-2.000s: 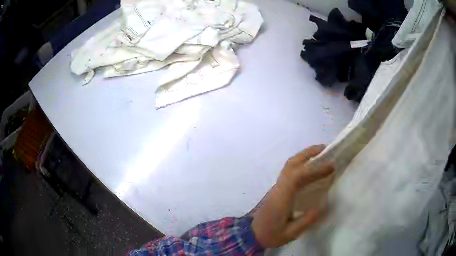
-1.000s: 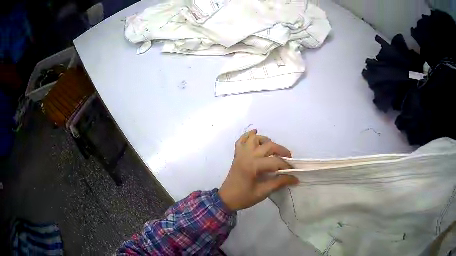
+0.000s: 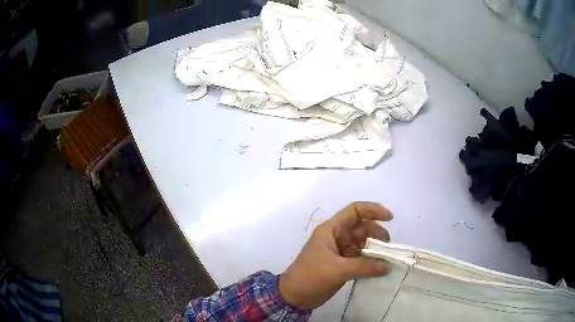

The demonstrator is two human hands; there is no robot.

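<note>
A white jacket (image 3: pixel 466 292) with dark seam lines lies at the lower right, cut off by the frame's edge. My left hand (image 3: pixel 337 258), in a plaid sleeve, holds the corner of its stitched edge between thumb and fingers; the index finger is stretched out above the cloth. The edge runs from this corner to the right, its layers lying together. My right hand is not in view.
A crumpled heap of white jackets (image 3: pixel 315 69) lies at the back of the white table (image 3: pixel 214 214). Black garments (image 3: pixel 536 182) lie at the right. A wooden stool (image 3: pixel 94 138) and a white bin (image 3: pixel 75 85) stand beyond the left edge. Loose threads lie on the table.
The jacket has come down from its raised position at the right. Since one second ago, my left hand has shifted slightly down and now holds a stitched corner. The view has also shifted.
</note>
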